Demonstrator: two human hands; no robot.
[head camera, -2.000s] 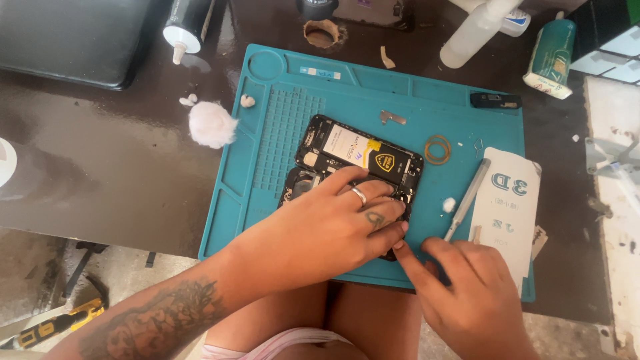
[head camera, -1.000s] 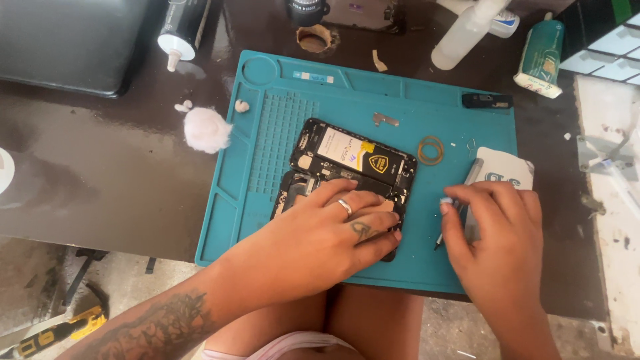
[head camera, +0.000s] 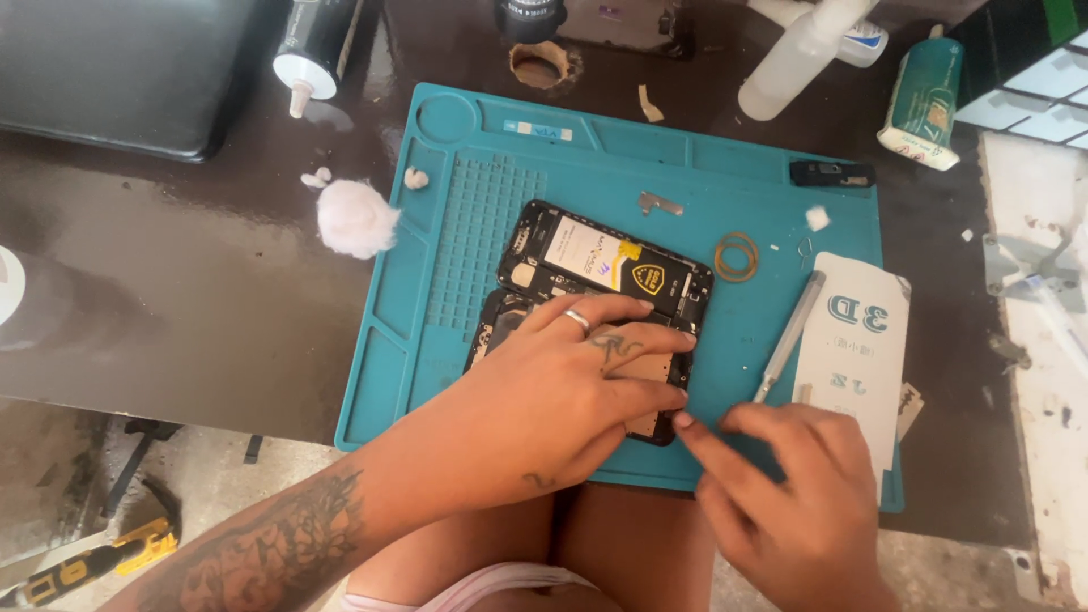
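Observation:
An opened smartphone lies on a teal silicone repair mat (head camera: 595, 161); its body half with the battery (head camera: 595, 255) is at the back, and the screen half (head camera: 650, 374) lies nearer me. My left hand (head camera: 578, 382) rests flat over the screen half, fingers spread, hiding much of it. My right hand (head camera: 790, 484) reaches to the screen half's right corner, its index fingertip touching or almost touching the edge; nothing shows in its grasp. A metal pen-like tool (head camera: 789, 336) lies just beyond it, against a white printed card (head camera: 858, 348).
On the mat are a metal bracket (head camera: 660, 204), amber rings (head camera: 736, 257) and a black part (head camera: 831, 174). Cotton wool (head camera: 355, 218) lies at its left edge. A black tube (head camera: 313, 51), a spray bottle (head camera: 795, 64) and a teal tube (head camera: 925, 102) stand or lie behind. A razor blade (head camera: 909, 408) lies right.
A second ago my right hand was raised over the card with a small white tuft at its fingers; now it is at the phone's corner, and a white tuft lies at the mat's upper right.

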